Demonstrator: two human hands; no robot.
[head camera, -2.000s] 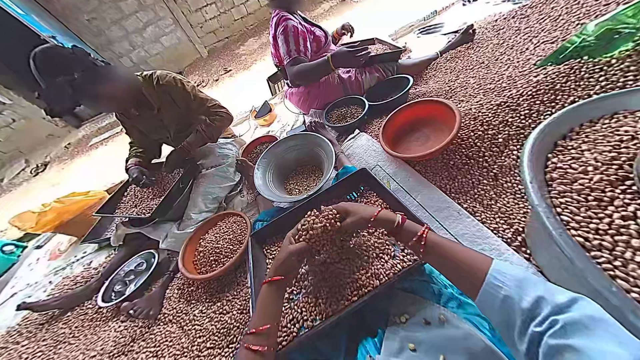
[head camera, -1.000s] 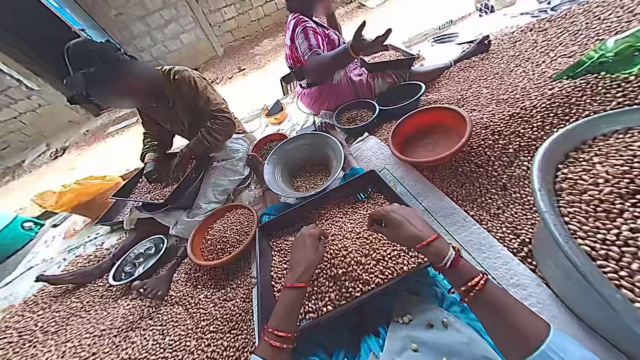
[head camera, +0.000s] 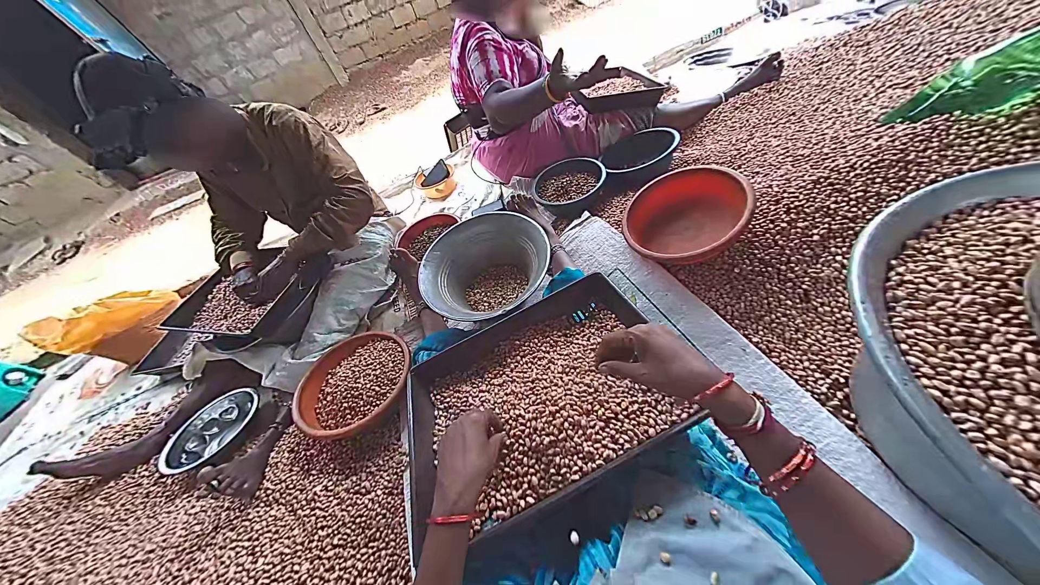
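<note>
A dark rectangular tray (head camera: 418, 455) full of brown-and-cream nuts or seeds (head camera: 552, 398) rests over my lap. My left hand (head camera: 469, 449) is at the tray's left part, low over the nuts, fingers curled; its fingertips are hidden from view. My right hand (head camera: 642, 355) hovers at the right part of the tray with bent fingers, and whether it holds any nuts cannot be made out. Just beyond the tray stands a grey metal basin (head camera: 435, 272) with some nuts at its bottom. To the left is an orange bowl (head camera: 305, 406) of nuts.
Nuts cover the floor all around. A large metal tub (head camera: 873, 325) of nuts stands at right, an orange-red bowl (head camera: 691, 211) beyond the white sack (head camera: 731, 333). Two people sit opposite with trays; one person's hand (head camera: 581, 77) is raised. A metal plate (head camera: 209, 431) lies at left.
Two seconds ago my hands were together above the tray with a heap of nuts; now they are apart, low over the tray. The farther person's hand has risen from the tray.
</note>
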